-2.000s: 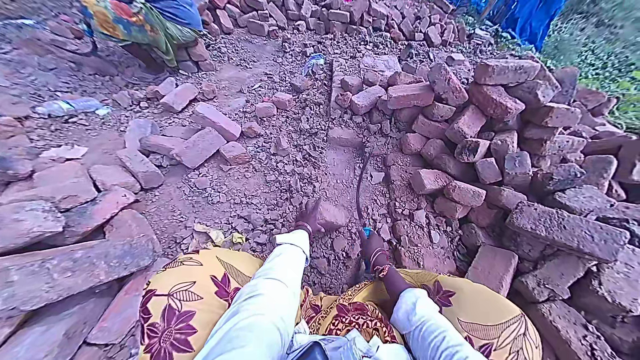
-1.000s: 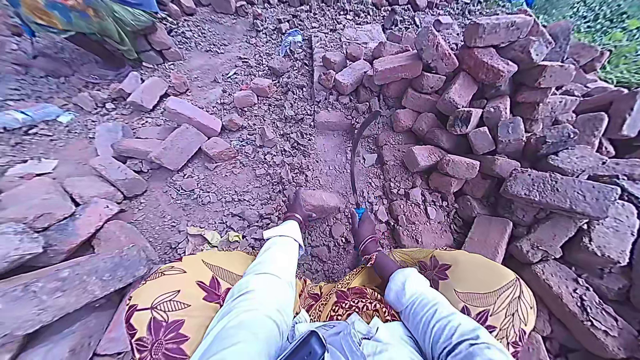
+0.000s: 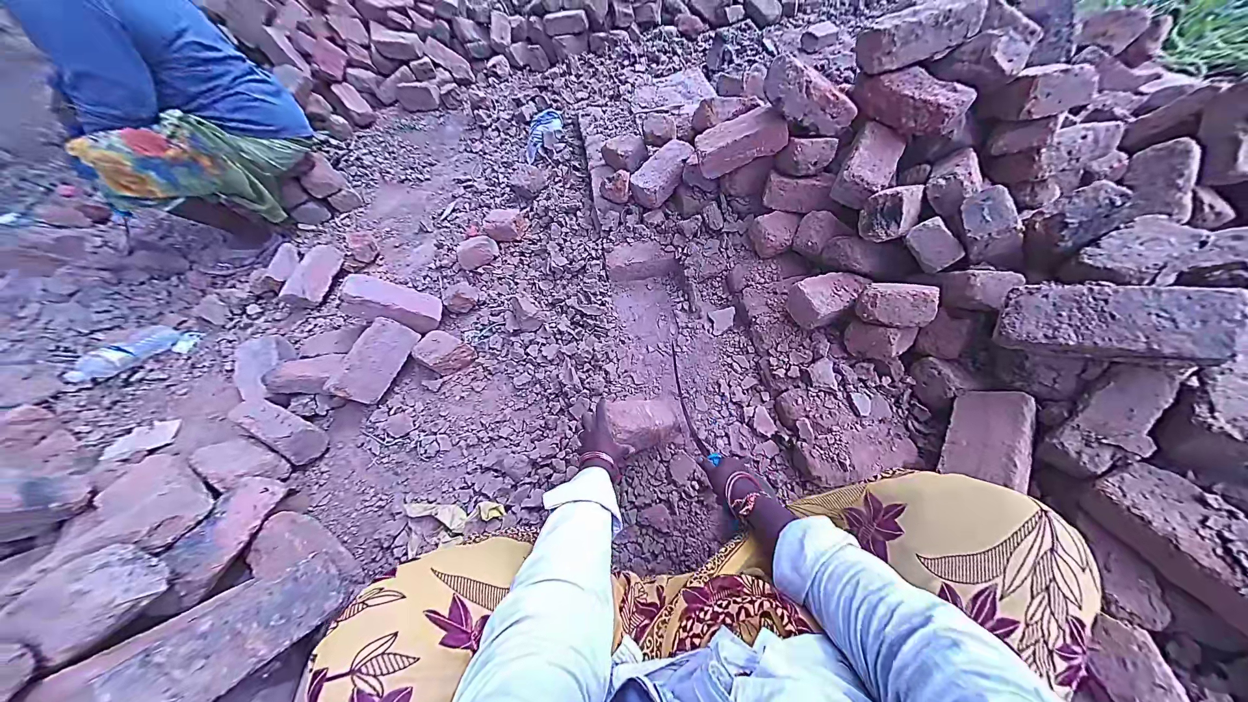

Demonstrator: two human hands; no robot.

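Note:
My left hand is at the left end of a reddish brick that lies on the ground in front of me, its fingers against the brick's side. In my right hand is the blue handle of a thin, dark, curved tool that looks like a sickle; its blade points away from me, just right of the brick. Beyond the brick runs a shallow, flat earthen channel, and another brick lies across its far end.
A high heap of bricks rises on the right. Loose bricks and larger slabs lie on the left, near a plastic bottle. A person in blue crouches at the upper left. Broken clods cover the ground between.
The sickle's blade stood more plainly curved and raised a second ago; now it lies nearer the brick. My left hand stays at the brick. More of the crouching person shows.

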